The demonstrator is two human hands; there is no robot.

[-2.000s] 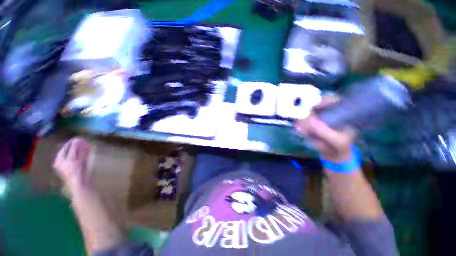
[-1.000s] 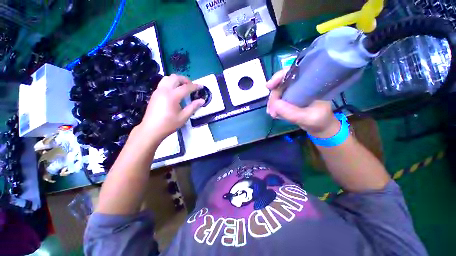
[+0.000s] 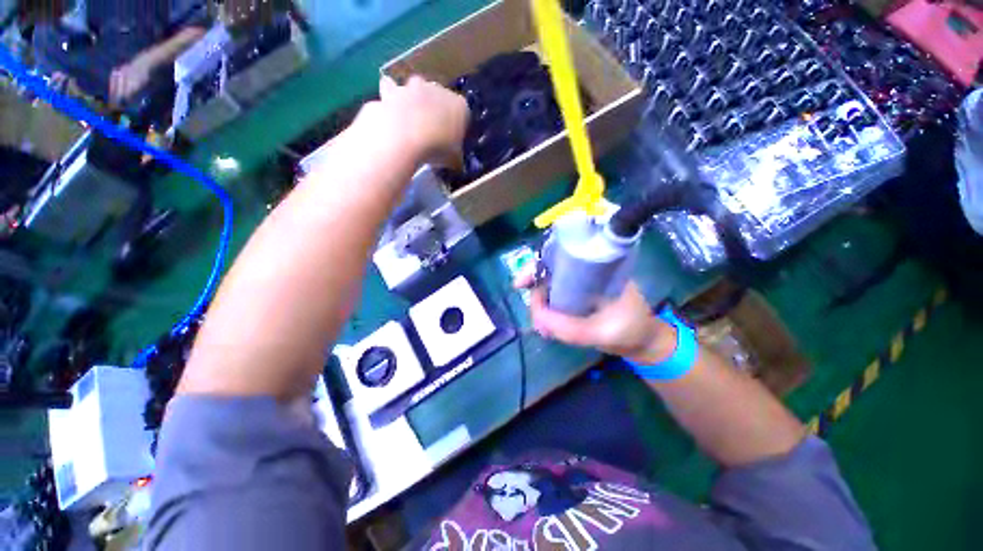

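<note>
My right hand (image 3: 604, 323), with a blue wristband, holds the grey electric screwdriver (image 3: 585, 264) upright, its yellow hanger and black cable at the top. My left hand (image 3: 426, 113) reaches to the left side of an open cardboard box (image 3: 490, 183) that holds dark parts (image 3: 517, 102). Its fingers are partly hidden, so whether it grips a part cannot be told. The fixture's two white blocks stand on a dark base with white lettering. The left block (image 3: 401, 379) has a black round housing (image 3: 376, 366) in its hole. The right block (image 3: 466, 331) shows an empty hole.
The screw feeder (image 3: 415, 253) stands behind the fixture. Clear plastic trays (image 3: 798, 172) and a large tray of dark parts (image 3: 711, 59) lie at the far right. A white box (image 3: 102, 436) is at the left. A blue hose (image 3: 162, 156) curves across the left. Another person's hand (image 3: 151, 70) shows at upper left.
My left hand has left the fixture's left block and reached forward to the cardboard box. The view has shifted towards that box. The screwdriver is still in my right hand and now more upright.
</note>
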